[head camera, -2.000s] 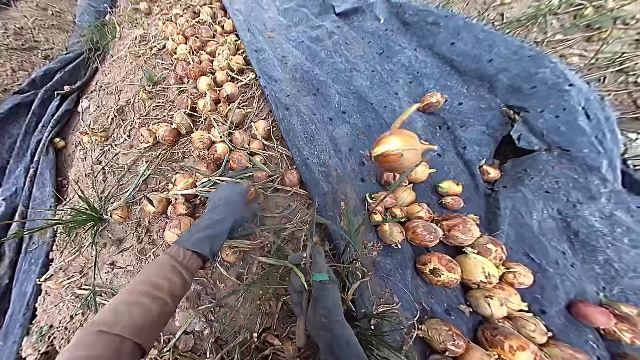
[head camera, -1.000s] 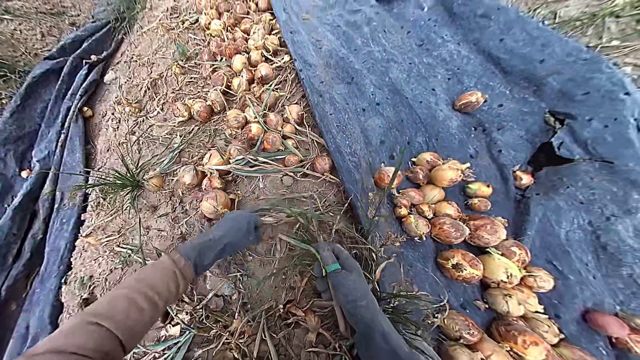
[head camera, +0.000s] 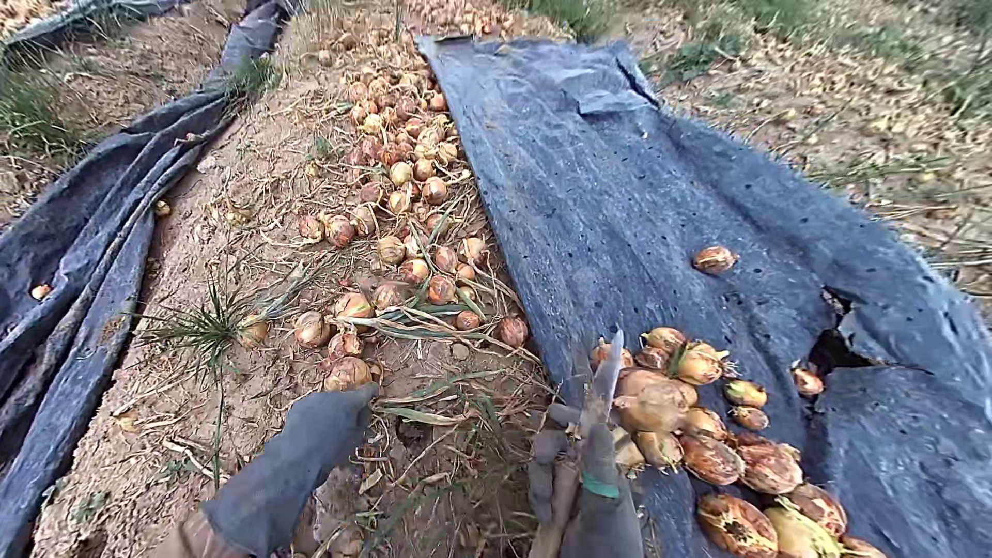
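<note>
My left hand (head camera: 298, 461), in a dark grey glove, reaches over the soil at the lower left. Its fingertips are beside an onion (head camera: 347, 373) at the near end of a long row of onions; whether they touch cannot be told. At the lower centre my right hand (head camera: 577, 496), gloved with a green band on a finger, is closed around a bladed hand tool, its pale blade (head camera: 603, 380) pointing up. Just right of the blade a blurred onion (head camera: 651, 401) shows above a pile of trimmed onions (head camera: 709, 459) on the dark fabric sheet (head camera: 589, 232).
A bunched fabric sheet (head camera: 93, 248) runs along the left. A grass tuft (head camera: 211, 325) grows beside the onions. The right sheet has a torn hole (head camera: 837, 349) with a small onion (head camera: 807, 381) at its edge. Dry leaves (head camera: 442, 329) lie across the soil.
The onion in the air above the sheet two seconds ago is gone from there; a single onion lies on the sheet near that place. The view has tilted up to show more of the row.
</note>
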